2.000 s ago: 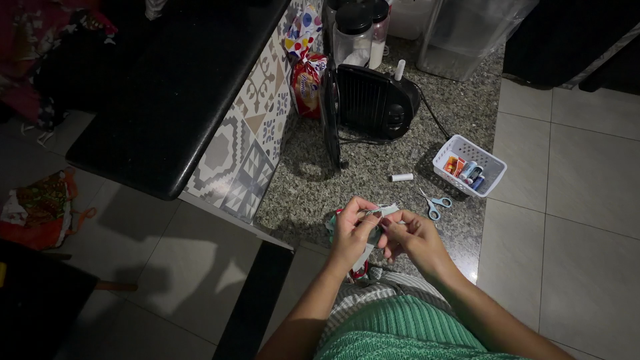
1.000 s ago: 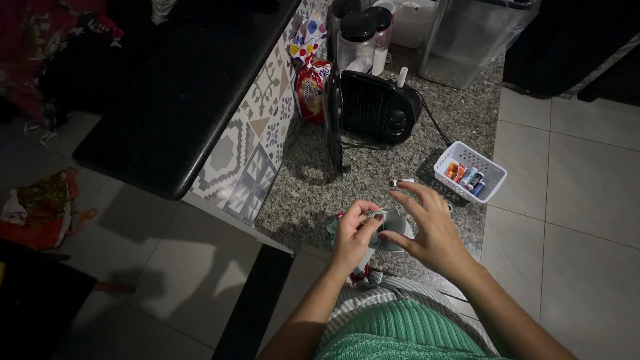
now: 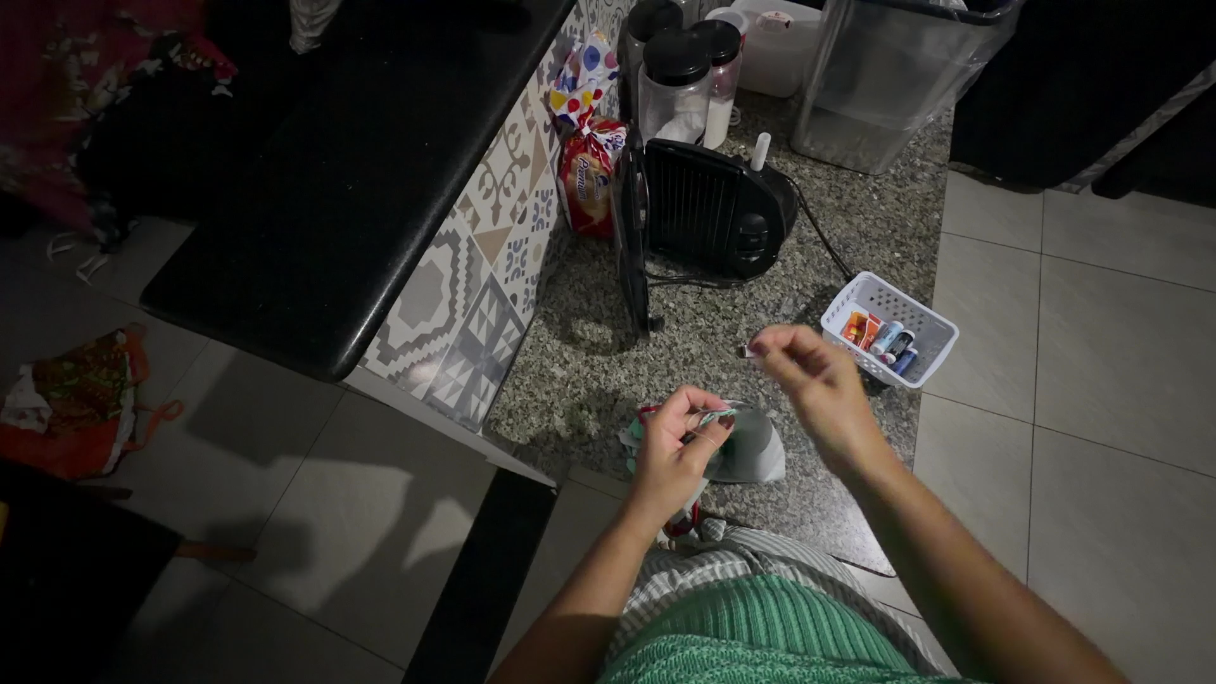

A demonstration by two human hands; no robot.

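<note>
My left hand pinches a pale grey-green piece of fabric above the near part of the granite counter. To its right, my right hand is raised and slightly blurred, thumb and fingers drawn together; whether a thin thread or needle is between them cannot be seen. Beside its fingertips lies a small white spool, mostly hidden. A white perforated plastic basket with several thread spools and a small orange packet stands right of my right hand. The scissors are not visible.
An upright black electric grill with its cord stands farther back on the granite counter. Behind it are a bread bag, lidded jars and a large clear container. A black raised countertop juts out at left.
Both hands were together at the fabric; my right hand has moved away from it, up and to the right. The scissors, visible on the counter two seconds ago, are now out of sight.
</note>
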